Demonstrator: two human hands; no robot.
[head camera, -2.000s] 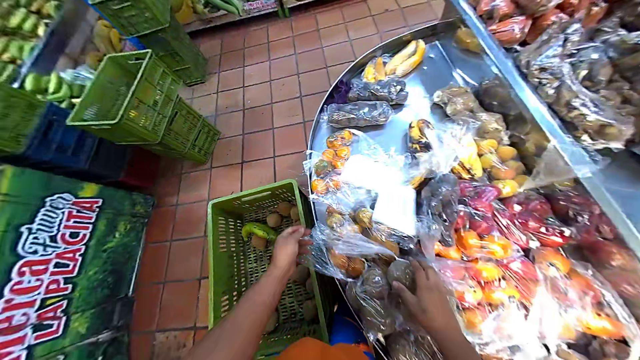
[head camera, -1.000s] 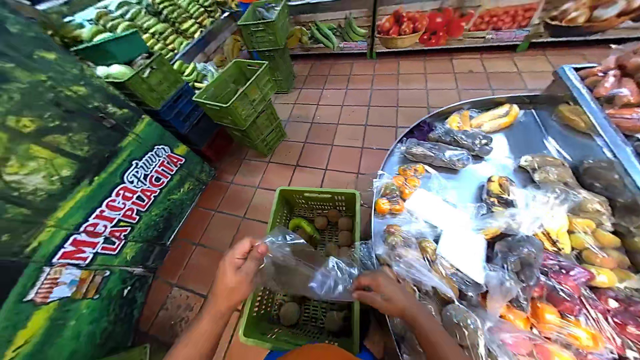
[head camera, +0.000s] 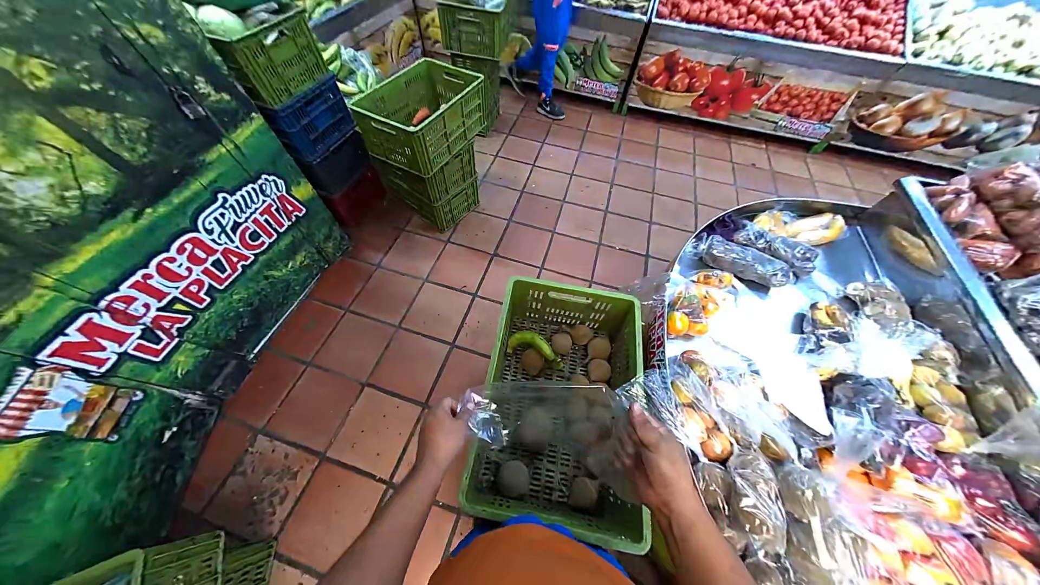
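A clear plastic bag (head camera: 561, 406) is stretched between my two hands, above a green plastic crate (head camera: 569, 296). My left hand (head camera: 443, 435) pinches the bag's left end. At the other end my right hand (head camera: 654, 455) grips it; whether anything is inside the bag there I cannot tell. Through the film and around it, several round brown fruits (head camera: 599, 348) show in the crate, with a curved green fruit or pepper (head camera: 532, 341) near its far left.
To the right, a metal display table (head camera: 861, 236) carries bagged produce. Stacked green crates (head camera: 422, 122) stand ahead on the left, near a printed banner (head camera: 162, 268). A person in blue trousers (head camera: 552, 41) stands by the far produce shelves.
My hands were apart over the crate and the bagged produce; now they hold a clear bag stretched between them over the crate. The view has swung up toward the far shelves.
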